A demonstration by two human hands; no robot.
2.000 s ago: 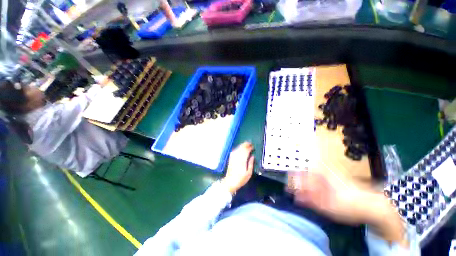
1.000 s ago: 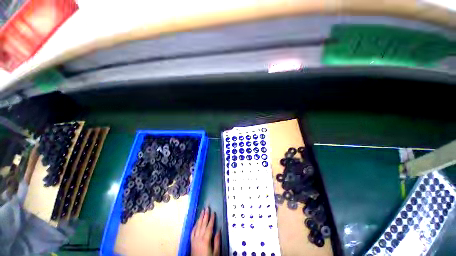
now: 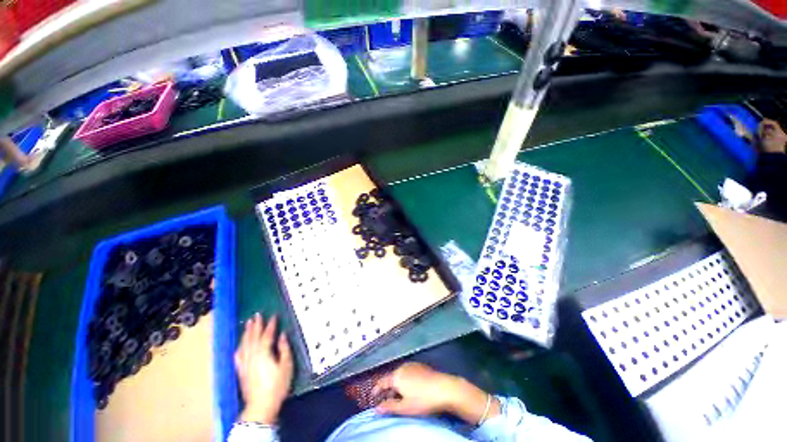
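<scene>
My left hand (image 3: 263, 367) lies palm down on the green surface between the blue tray (image 3: 226, 319) and the black tray (image 3: 298, 345); nothing shows in it. My right hand (image 3: 418, 390) is low by my lap, fingers curled near a reddish mesh-like patch (image 3: 364, 390); whether it holds anything is hidden. A white sticker sheet (image 3: 324, 289) lies in the black tray, with dark circles at its far end and small dots nearer me. A heap of black ring parts (image 3: 388, 233) lies beside it on tan cardboard (image 3: 427, 289). More black ring parts (image 3: 155, 289) fill the far part of the blue tray.
Spare sticker sheets (image 3: 522, 242) in clear plastic lie right of the black tray, with a crumpled clear bag (image 3: 457, 259) beside them. Another dotted sheet (image 3: 669, 324) is farther right. A post (image 3: 518, 129) stands behind. A pink basket (image 3: 129, 116) is beyond the dark strip. Another person's hand (image 3: 771, 134) shows far right.
The view has swung right, so the trays appear farther left. My right hand, blurred near the black tray two seconds ago and out of view one second ago, is now by my lap.
</scene>
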